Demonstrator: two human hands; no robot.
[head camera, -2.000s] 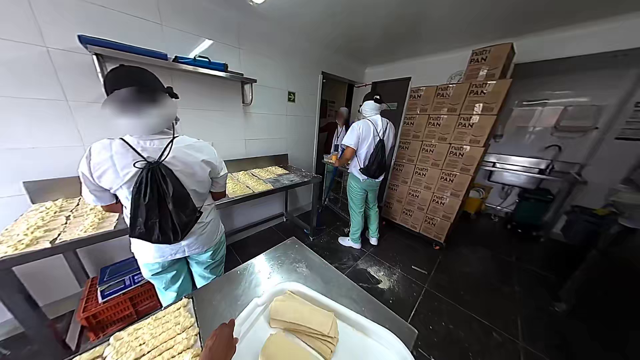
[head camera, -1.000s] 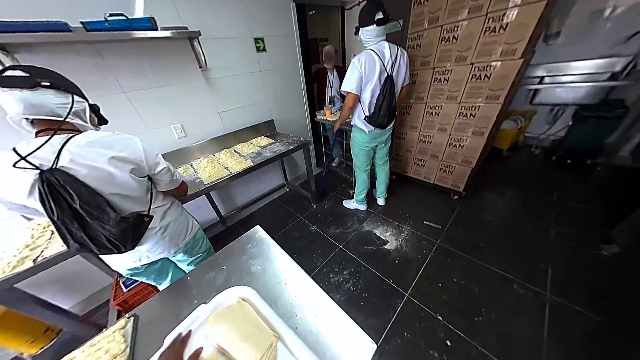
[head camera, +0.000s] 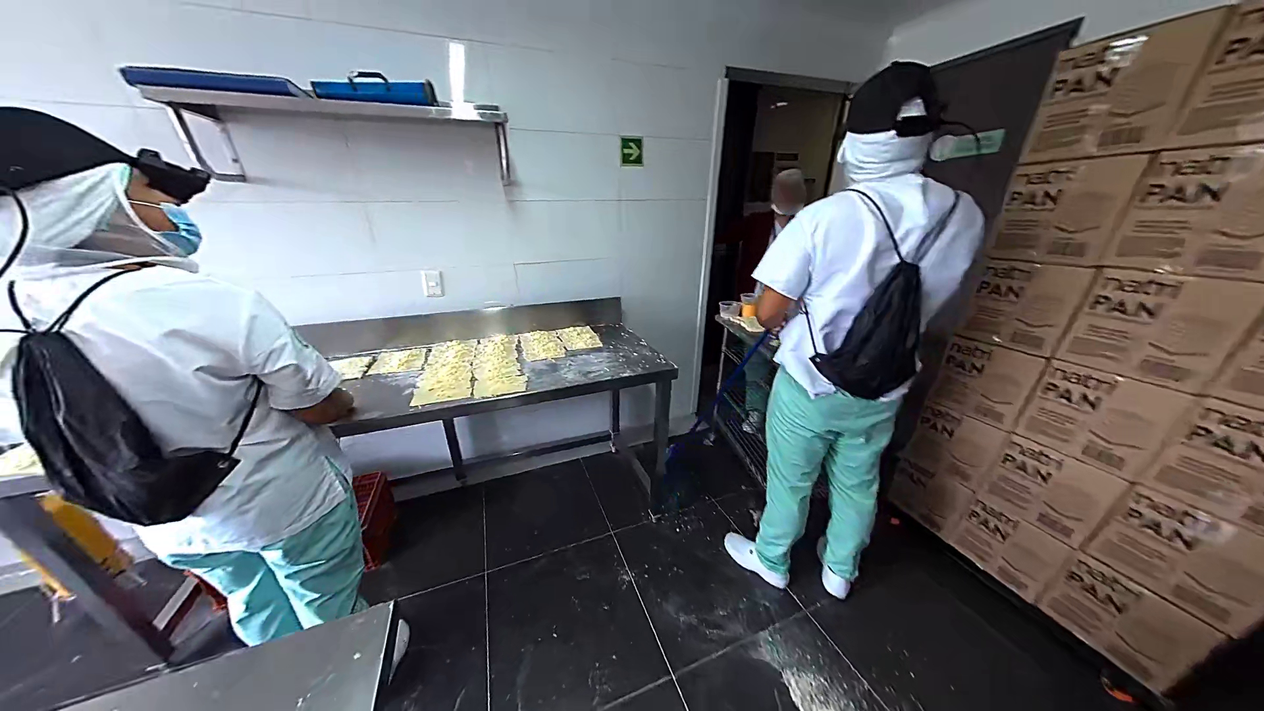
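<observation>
Neither my left hand nor my right hand shows in the head view now. The corner of a stainless steel table (head camera: 286, 662) juts in at the bottom left, its top lightly dusted. Beyond it, against the wall, a long steel table (head camera: 632, 357) bears flat dough sheets (head camera: 472, 370) covered with a pale, crumbly topping. A co-worker in white and green (head camera: 217, 395) stands at the left with a forearm by that table's near end.
Another person (head camera: 839, 346) stands at a wire rack cart (head camera: 741, 395) by the doorway. Stacked cardboard boxes (head camera: 1106, 346) line the right side. A red crate (head camera: 373, 513) sits below the wall table. White powder (head camera: 810, 681) lies on the dark tiled floor. A wall shelf (head camera: 326, 104) holds blue cases.
The view has swung and moved forward. The white tray with dough sheets and my hand, both seen at the bottom earlier, have left the picture.
</observation>
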